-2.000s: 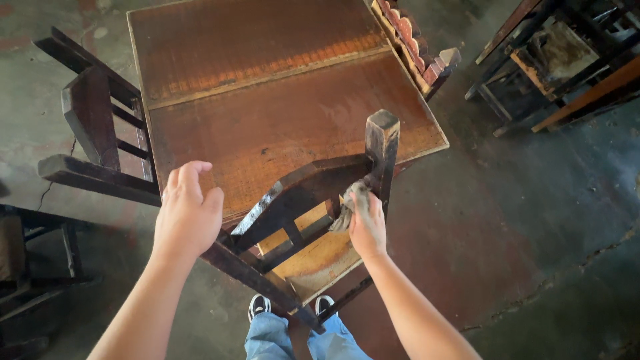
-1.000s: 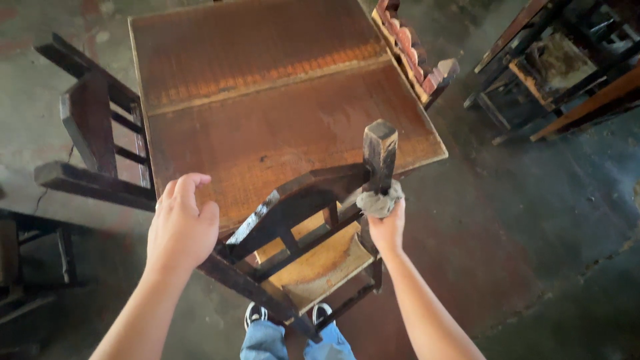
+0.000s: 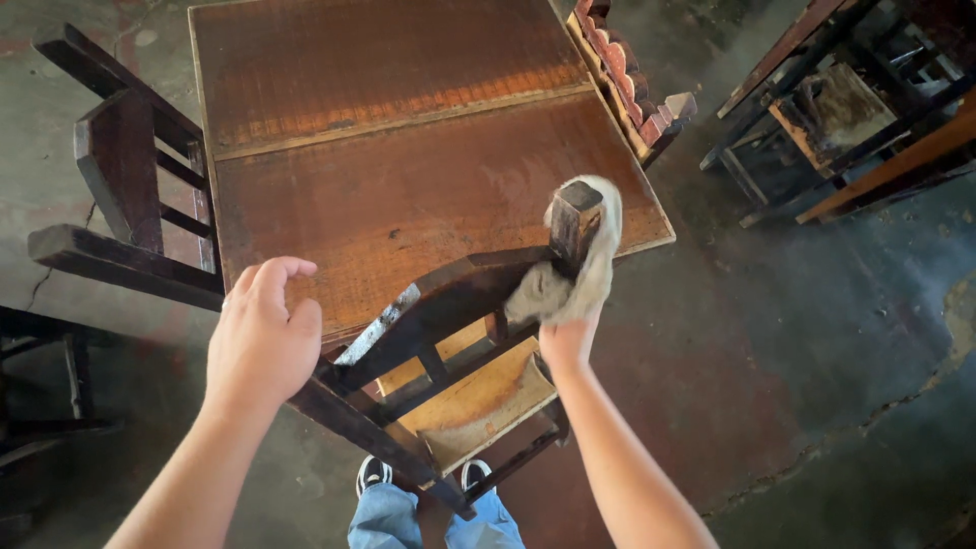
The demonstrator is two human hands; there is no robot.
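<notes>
A dark wooden chair (image 3: 488,278) stands before me, its back toward me and its pale worn seat (image 3: 473,396) beyond the rails. My right hand (image 3: 570,339) grips a greyish-white cloth (image 3: 602,267), which wraps around the top of the chair's right back post (image 3: 573,221); the cloth hides most of the fingers. At the chair's left side, my left hand (image 3: 265,335) has its fingers bent and thumb apart, with nothing visible in it. It is near the left back post, over the table's near edge; whether it touches either cannot be told.
Beyond the chair stands a brown wooden table (image 3: 396,175). Another dark chair (image 3: 122,168) is at its left, and a chair with a scalloped reddish top rail (image 3: 618,69) at its right. More furniture (image 3: 839,114) stands at upper right. My shoes (image 3: 374,473) are beside the near chair's legs.
The right hand and cloth have moved from the inner side of the right post onto and around its top. The cloth looks more spread out. The left hand stays near the left post.
</notes>
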